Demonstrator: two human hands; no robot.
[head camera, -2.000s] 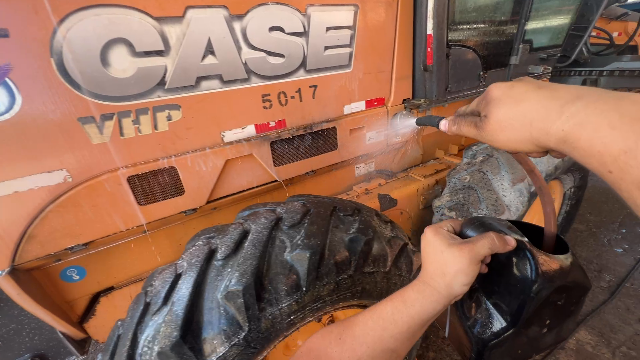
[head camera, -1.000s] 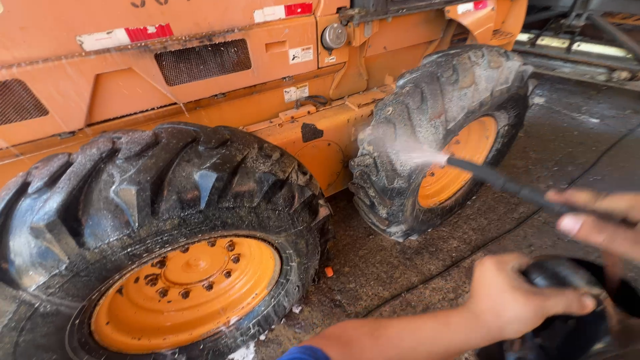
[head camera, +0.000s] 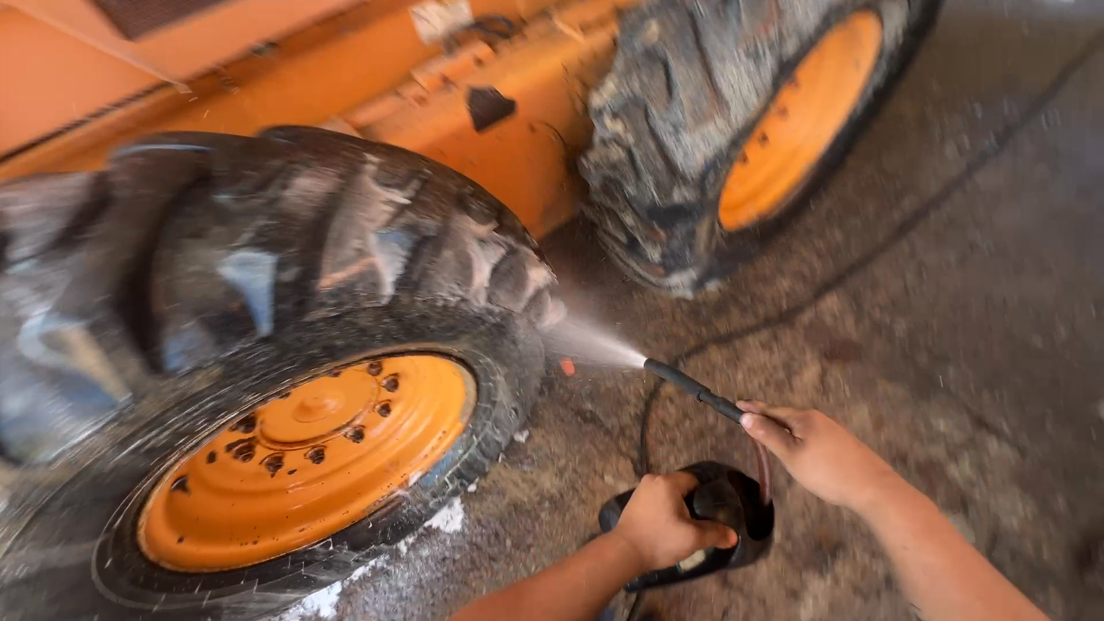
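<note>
My right hand (head camera: 802, 444) grips a black spray wand (head camera: 694, 388), whose tip sends a white fan of spray leftward onto the tread edge of the nearer rubber tire (head camera: 345, 224). That tire surrounds an orange wheel rim (head camera: 319, 457) with dark lug nuts. Lower and to the left, my left hand (head camera: 673, 522) is closed on the top of a black plastic container (head camera: 733, 517). A reddish tube (head camera: 762, 470) runs from the container's opening up toward my right hand. What lies inside the container is hidden.
A second large tire (head camera: 664, 138) with an orange rim stands at the upper right. The orange machine body (head camera: 509, 164) spans the top left. A dark hose (head camera: 871, 250) curves over the wet concrete floor (head camera: 949, 371). White foam (head camera: 447, 516) lies beside the nearer tire.
The spray falls on the nearer tire now; a second ago it hit the farther tire, and before that the machine's side panel. The view has swung down toward the floor.
</note>
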